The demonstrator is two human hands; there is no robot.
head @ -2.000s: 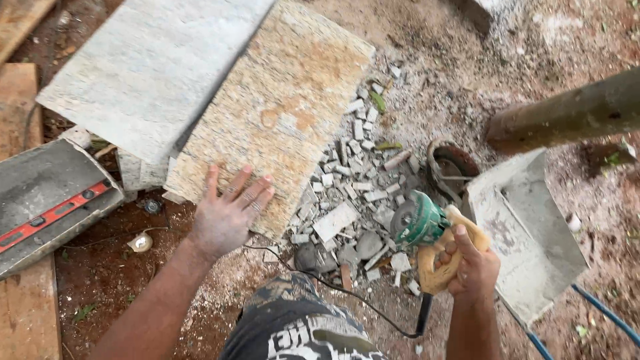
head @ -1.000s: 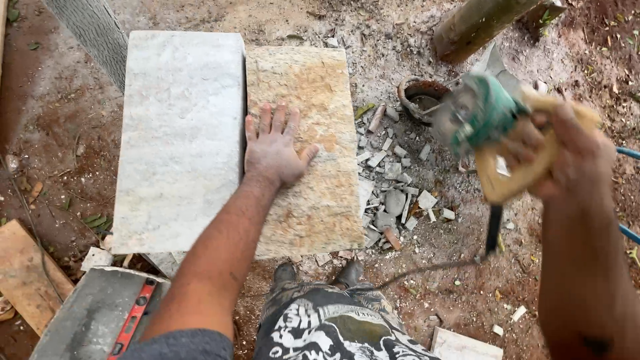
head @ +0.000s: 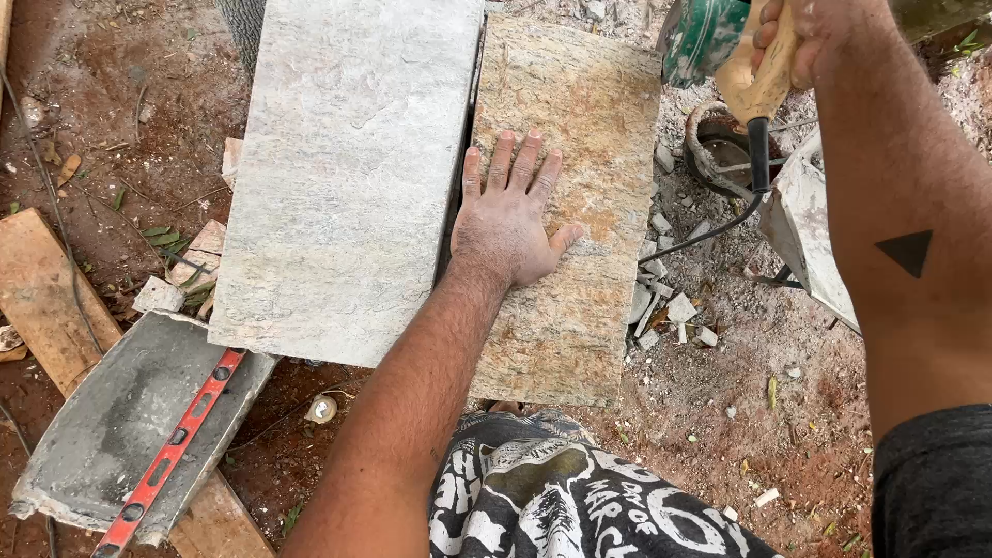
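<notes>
My left hand [head: 515, 213] lies flat, fingers spread, on a tan and rust-coloured stone slab [head: 573, 116]. A whitish-grey stone slab [head: 349, 170] lies along its left side, a narrow dark gap between them. At the upper right my right hand [head: 814, 39] grips the cream handle of a green power cutter [head: 705, 39]. The cutter is at the tan slab's upper right corner; its blade is mostly hidden, and I cannot tell whether it touches the stone. A black cord runs from the handle down and left toward the slab.
Stone chips [head: 682, 308] litter the ground right of the slab. A wheelbarrow [head: 810, 225] with its wheel [head: 717, 147] stands at right. At lower left a mortar-coated trough [head: 116, 411] bears a red spirit level [head: 178, 438], over wooden planks [head: 46, 294]. A tape roll [head: 321, 408] lies nearby.
My right hand has brought the cutter from out at the right to the tan slab's far right corner. My left hand stays on that slab. The view has shifted.
</notes>
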